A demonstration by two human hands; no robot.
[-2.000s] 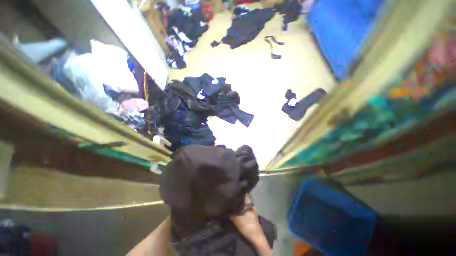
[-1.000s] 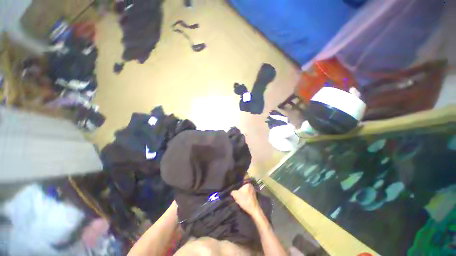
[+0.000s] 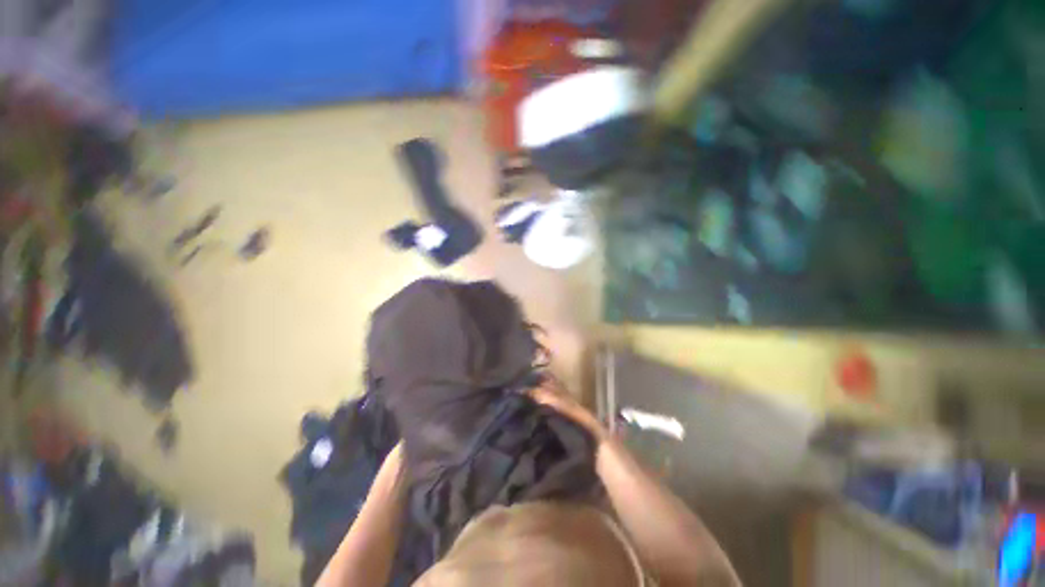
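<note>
A bundle of dark brown-black cloth [image 3: 453,355] is held against the front of my body, at the lower middle. My left hand [image 3: 395,464] is at the bundle's left side; its fingers are hidden by the cloth. My right hand [image 3: 564,404] is on the bundle's right edge, gripping it, though blurred. Looser black folds [image 3: 504,470] hang over my forearms and belly.
A dark pile [image 3: 327,482] lies on the pale floor [image 3: 275,310] at lower left. A dark piece with white [image 3: 441,218] lies ahead. More dark heaps lie left. A green patterned surface [image 3: 802,218] is at right, beside a red item [image 3: 521,75] and a blue sheet [image 3: 287,52].
The view has swung to the right, from the doorway to the floor pieces, then the green patterned surface. The bundle stays held against my body. The floor pile has shifted to the lower left.
</note>
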